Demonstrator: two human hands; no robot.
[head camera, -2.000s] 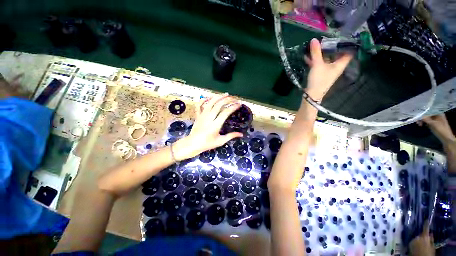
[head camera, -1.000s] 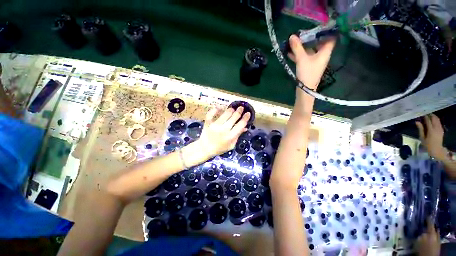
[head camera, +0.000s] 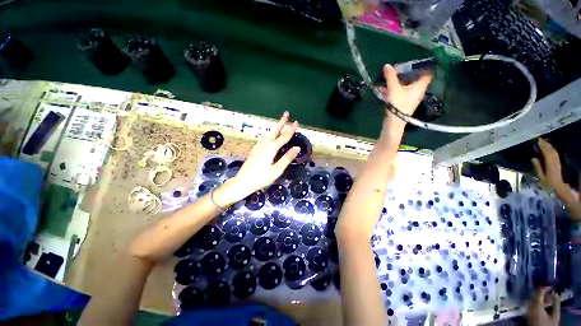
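Observation:
My left hand (head camera: 266, 156) rests against a black cylindrical unit (head camera: 298, 148) at the bench's back edge, fingers around its left side. My right hand (head camera: 406, 92) is raised over the belt and holds the power screwdriver (head camera: 417, 65), which lies roughly level; its tip is hidden or too blurred to tell. The pale driver hose (head camera: 474, 127) hangs in a large loop to the right. Round black discs (head camera: 262, 249) lie in rows in the clear blister tray (head camera: 296, 297) below my hands. A single loose disc (head camera: 212, 140) lies by the tray's upper left.
Several black units stand on the green conveyor belt (head camera: 267, 63). Cream rings (head camera: 159, 174) lie left of the tray. A neighbouring whitish tray (head camera: 439, 245) lies right. A pale metal post (head camera: 509, 127) slants at right. A neighbour's hands show far right; a blue sleeve (head camera: 25, 235) shows left.
The units on the belt have shifted right in the picture. My left hand's fingers have lifted and spread from the top of the unit. The screwdriver is still in my right hand.

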